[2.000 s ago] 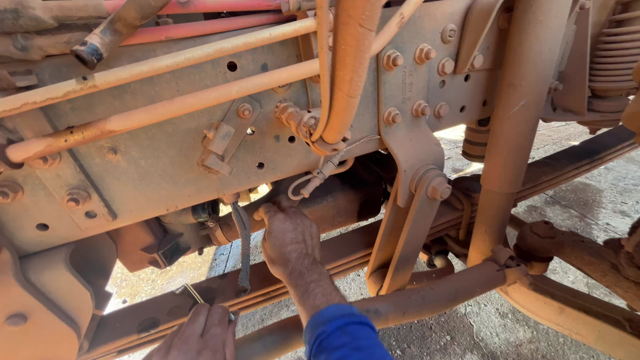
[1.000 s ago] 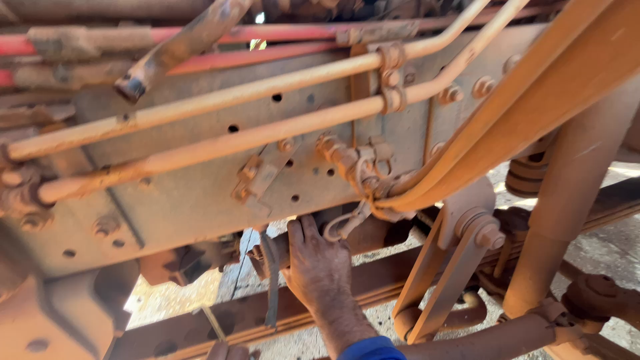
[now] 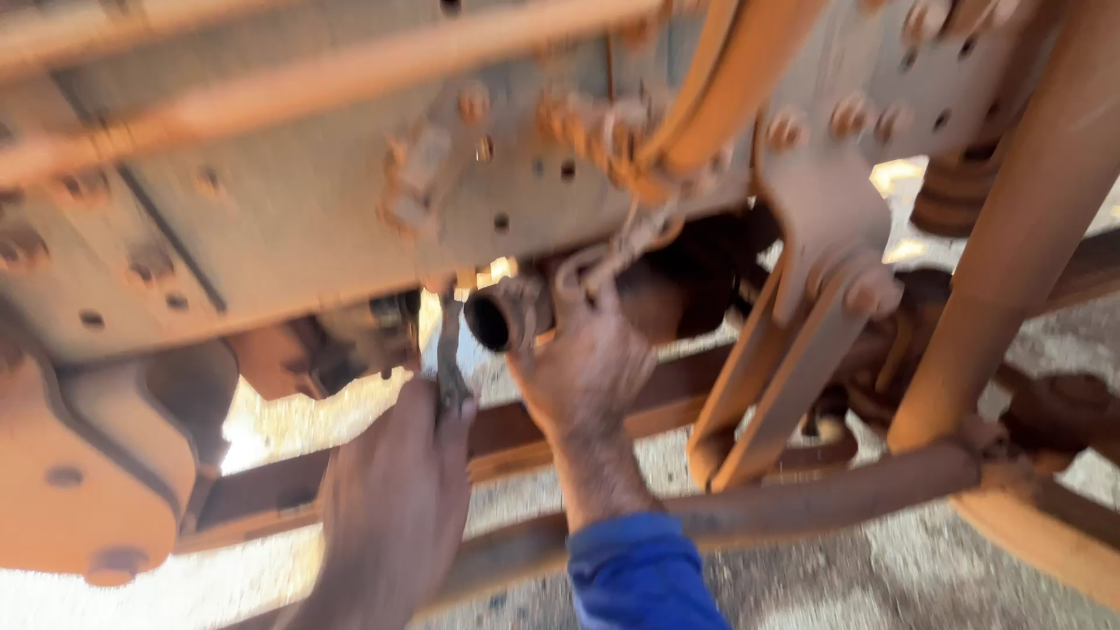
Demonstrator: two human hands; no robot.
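Observation:
My right hand [image 3: 586, 367], in a blue sleeve, is closed around a short pipe or hose [image 3: 500, 317] under the frame rail; the dark round open end faces left. My left hand [image 3: 398, 472], blurred, is just left of it, with its fingertips at the lower end of a grey hanging strap [image 3: 451, 350]. Whether those fingers grip the strap cannot be told. Above my right hand, a looped cable end [image 3: 586, 267] hangs from a fitting on the dusty steel frame rail [image 3: 332, 219].
Orange-dusted pipes [image 3: 262, 96] run along the rail above. To the right are a shackle [image 3: 770, 376], a thick slanting tube [image 3: 997, 245] and a lower rod [image 3: 831, 490]. A bracket [image 3: 96, 472] stands at the left. Leaf springs [image 3: 289, 490] cross below, over concrete ground.
My left hand has risen from the lower edge to the hanging strap. The pipe's open end now shows beside my right hand. The thin metal tool earlier near my left hand is no longer visible.

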